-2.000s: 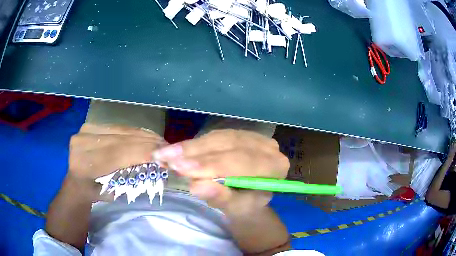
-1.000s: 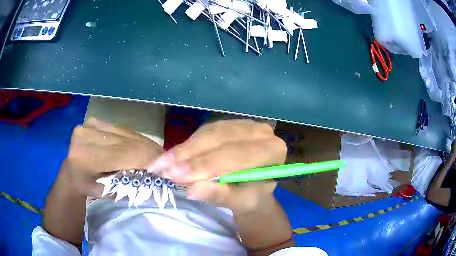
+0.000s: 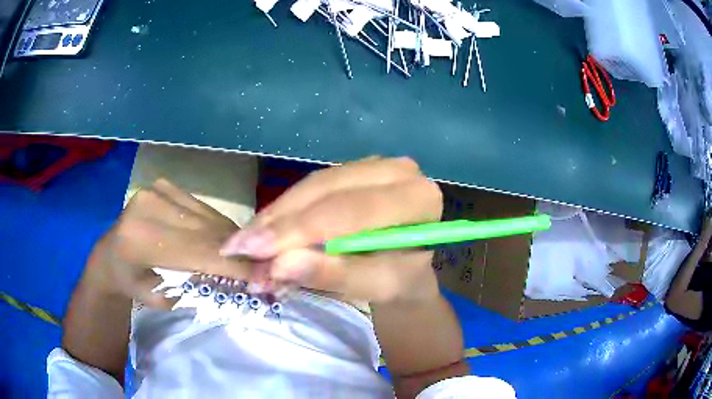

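Observation:
My left hand (image 3: 168, 234) is closed on a fanned bunch of tagged stems over my lap. Their round grey ends (image 3: 222, 298) form a row with dark centres, with white tags below and beside them. My right hand (image 3: 363, 226) grips bright green tweezers (image 3: 445, 234), which point left towards the bunch. The tips are hidden behind my right fingers, which are at the right end of the row. Whether they touch it is unclear. A heap of white-tagged metal stems (image 3: 421, 43) lies on the dark green mat (image 3: 258, 93).
A digital scale (image 3: 53, 39) lies at the far left. Red-orange handled snips (image 3: 597, 87), a dark tool (image 3: 662, 179) and clear plastic (image 3: 624, 39) are at the right. A carton (image 3: 488, 269) with white bags stands below the bench. A person's arm (image 3: 691, 280) shows at the right edge.
My right hand and the green tweezers have moved up, and the tweezers tilt more. The bunch sits slightly lower and further right, with its row of ends sloping down to the right.

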